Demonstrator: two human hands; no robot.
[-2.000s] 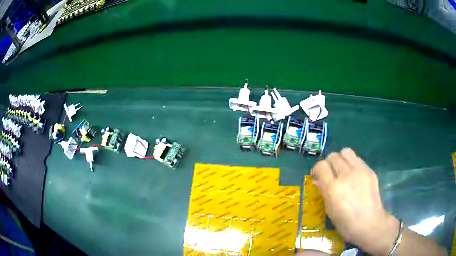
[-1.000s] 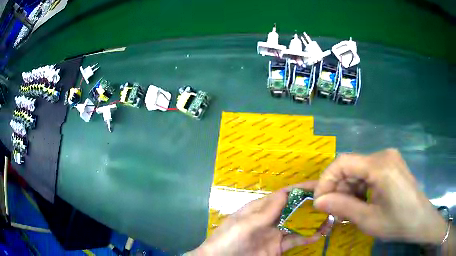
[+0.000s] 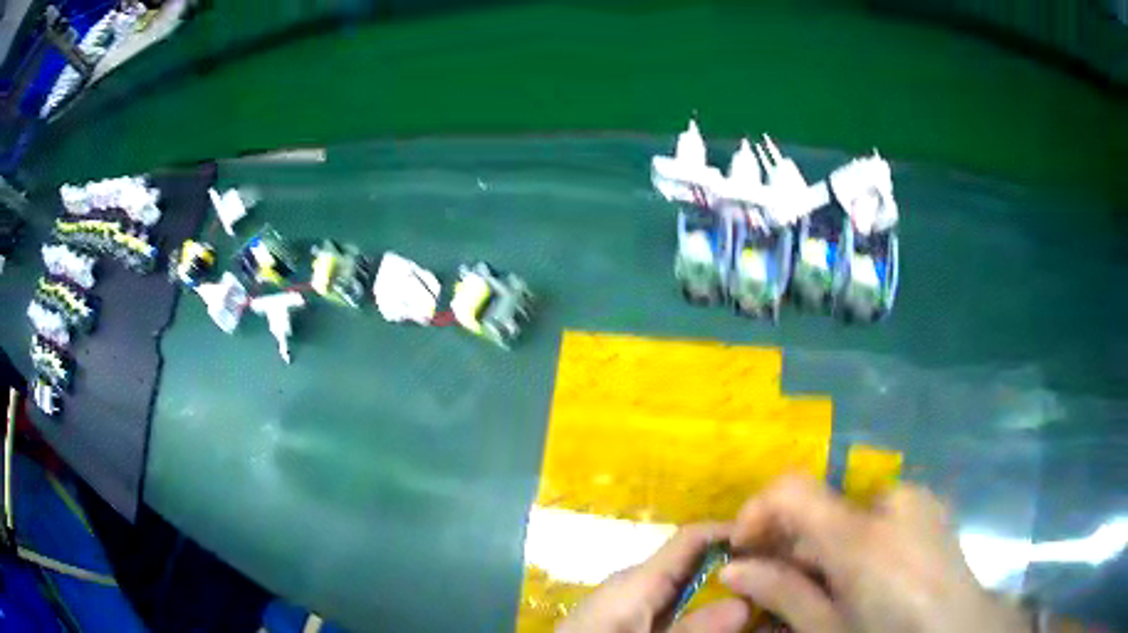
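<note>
My left hand point(image 3: 649, 594) is at the bottom, cut off by the edge, with a small circuit board point(image 3: 701, 581) held between its fingers. My right hand point(image 3: 854, 556) is beside it, blurred, its fingertips touching the board. Most of the board is hidden by the fingers; its yellow piece cannot be made out. The large yellow adhesive sheet point(image 3: 668, 420) lies under and behind my hands, with a small yellow strip point(image 3: 873, 470) to its right.
A row of several taped units point(image 3: 757, 266) with white plugs point(image 3: 742, 179) stands at the back right. Loose untaped units point(image 3: 491, 303) lie left of the sheet. More units point(image 3: 105, 223) stand in clusters on a black mat point(image 3: 118, 371) at far left. Clear film point(image 3: 965, 420) lies at right.
My left hand has come in and holds a board. My right hand has moved from the yellow strip to the board. The board has turned edge-on and sits lower since one second ago; the view has shifted.
</note>
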